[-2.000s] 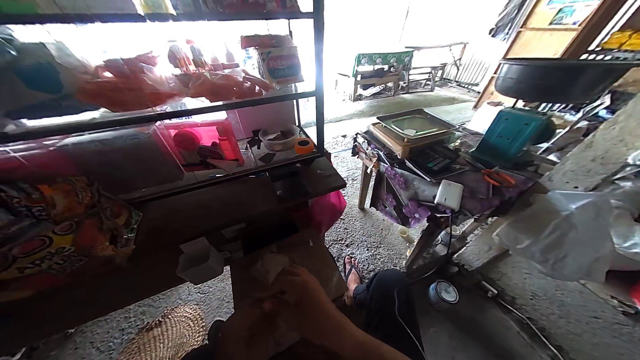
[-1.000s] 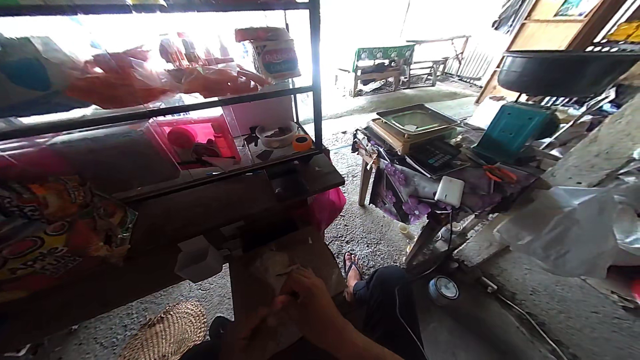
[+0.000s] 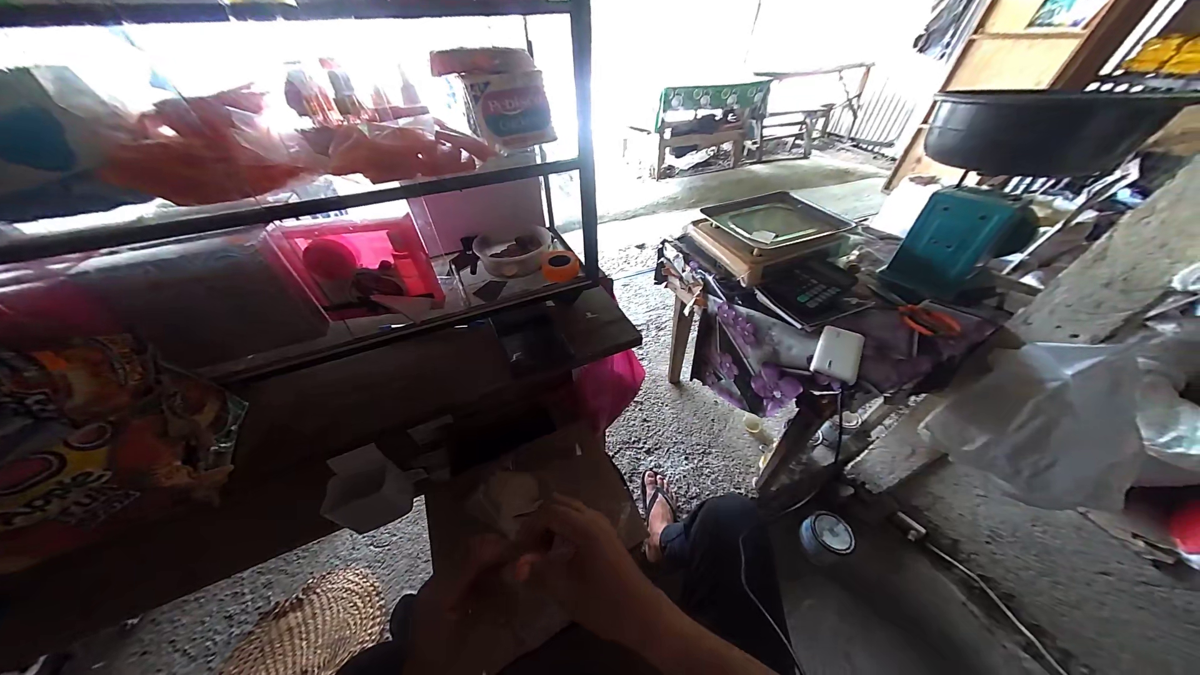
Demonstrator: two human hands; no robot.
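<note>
My right hand (image 3: pixel 586 553) and my left hand (image 3: pixel 469 600) are close together over a dark wooden board at lap height. The right fingers are bent toward the left hand. The shadow hides whether anything is between the fingers. Just beyond the fingertips lies a pale, thin, crumpled piece (image 3: pixel 511 497), perhaps paper or plastic. An open white box (image 3: pixel 367 489) stands to the left of the board.
Left, a metal-framed shelf (image 3: pixel 375 206) holds bags, a pink bin (image 3: pixel 361 262) and a bowl (image 3: pixel 513 251). Right, a cloth-covered table (image 3: pixel 759 361) carries a weighing scale (image 3: pixel 778 225), calculator (image 3: pixel 816 286) and orange-handled tool (image 3: pixel 928 321). A woven basket-like item (image 3: pixel 314 623) sits below.
Both hands have shifted a little over the board and stay close together. The objects on the shelf and the table have not plainly moved.
</note>
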